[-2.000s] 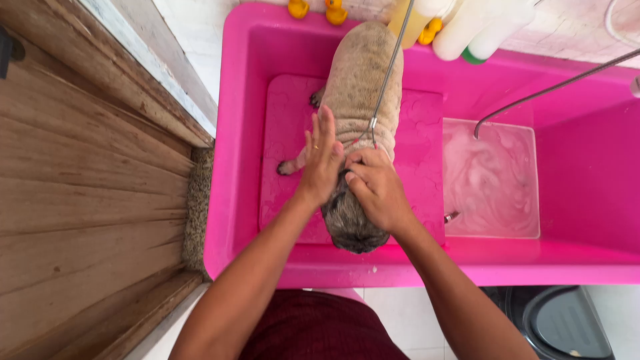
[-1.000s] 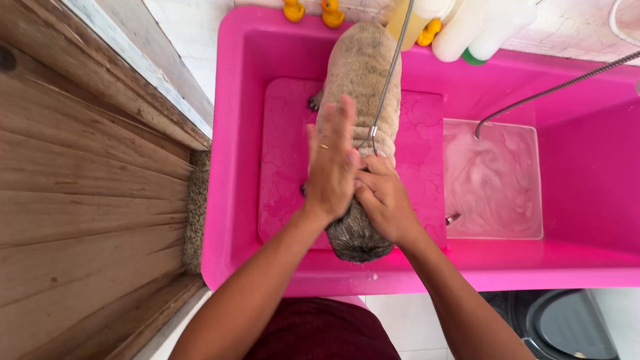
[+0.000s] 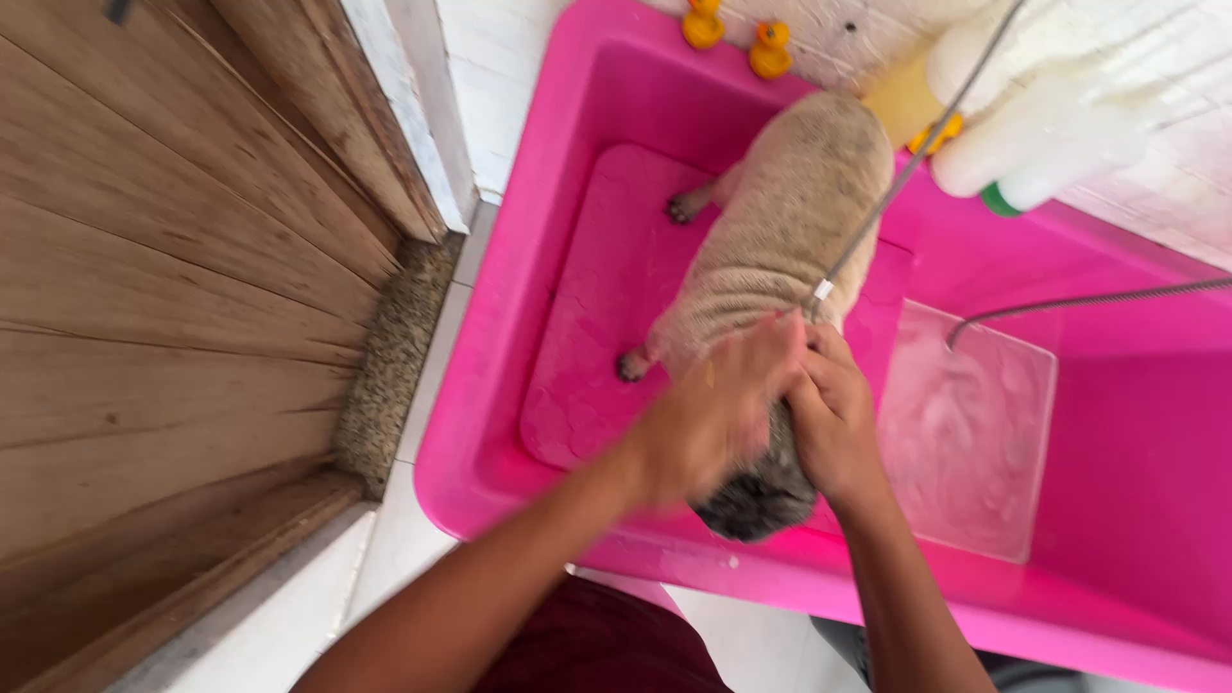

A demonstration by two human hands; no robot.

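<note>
A wet, short-haired dog [image 3: 784, 212] with a dark head stands on the raised pink mat of a pink plastic tub [image 3: 491, 385], its head toward me. My left hand [image 3: 717, 409], blurred, is over the dog's neck and the back of its head, fingers extended. Close beside it, my right hand [image 3: 833, 414] has curled fingers at the right side of the neck; whether it grips skin or a loop is hidden. A thin cable tether [image 3: 900, 178] with a white sleeve runs down to the dog's neck by my right fingertips.
Yellow rubber ducks [image 3: 770, 53] and several bottles [image 3: 1020, 135] line the tub's back rim. A metal hose [image 3: 1097, 294] dips into cloudy water [image 3: 962, 433] at the right. A wooden door [image 3: 173, 250] stands left.
The view has tilted and shifted. The dog's front paw, hidden a second ago, shows again at the left. My left hand has moved over the neck; my right hand stays at the neck.
</note>
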